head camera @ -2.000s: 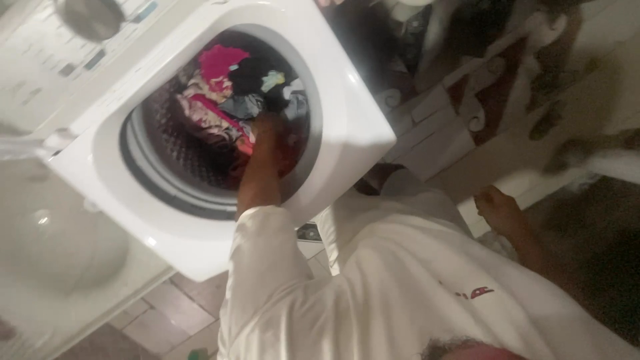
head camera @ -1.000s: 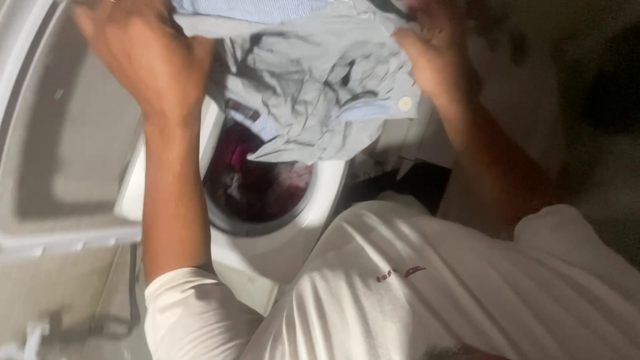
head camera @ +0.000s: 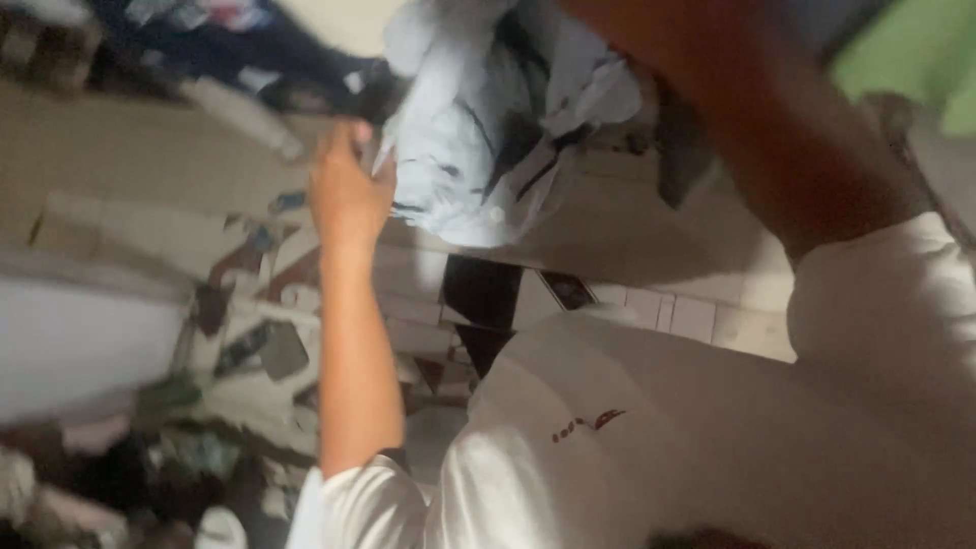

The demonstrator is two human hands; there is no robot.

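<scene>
A light grey-blue garment (head camera: 473, 168) with a pale button hangs in loose folds at the top centre. My left hand (head camera: 351, 183) is at the left edge of this cloth, thumb apart from the fingers; blur hides whether it grips the edge. My right forearm (head camera: 762, 114) reaches past the cloth to the top edge of the frame, and the hand at its end is out of view. Whether that hand holds the garment cannot be seen.
Patterned tiles (head camera: 480, 293) cover the floor below the garment. A blurred heap of mixed clothes (head camera: 130, 473) lies at the lower left, near a white surface (head camera: 84, 343). Dark cloth (head camera: 229, 53) is at the upper left, and something green (head camera: 915, 61) at the upper right.
The garment was stretched between both hands above the washing machine's open drum; now it hangs bunched. The right hand has left the frame. The view has swung away from the machine.
</scene>
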